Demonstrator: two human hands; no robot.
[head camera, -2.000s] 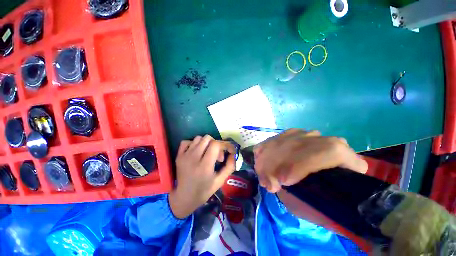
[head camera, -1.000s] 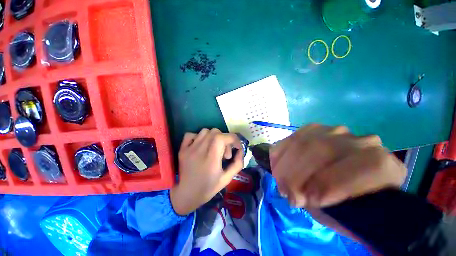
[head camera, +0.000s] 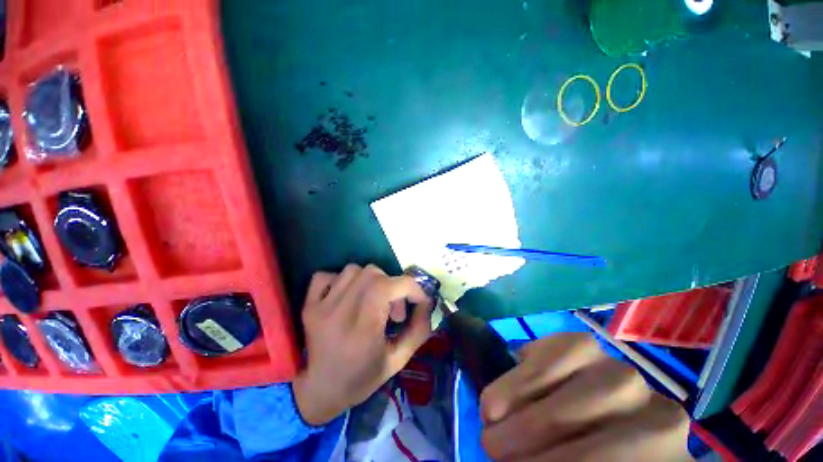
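Observation:
My left hand (head camera: 361, 338) pinches a small dark watch case (head camera: 422, 287) at the bench's near edge, over the curled yellowish corner of the dotted paper sheet (head camera: 460, 217). My right hand (head camera: 577, 397) is closed around a dark electric screwdriver (head camera: 478, 345), its narrow end pointing at the case. The screwdriver's rear part is hidden or out of frame. Whether the bit touches the case cannot be told. A blue stick (head camera: 532, 254) lies across the paper and onto the green top.
A red foam tray (head camera: 257, 271) with black discs in pockets stands at left. Micro screws (head camera: 336, 135) lie scattered behind the paper. Two yellow rings (head camera: 579, 123), a green spool (head camera: 623, 27) and a small round part (head camera: 763, 179) are farther right. Red trays (head camera: 672, 316) show below right.
My right hand has moved down towards me with the screwdriver, now uncovering the whole blue stick. My left hand still holds the case. The camera view has shifted, with the tray further left.

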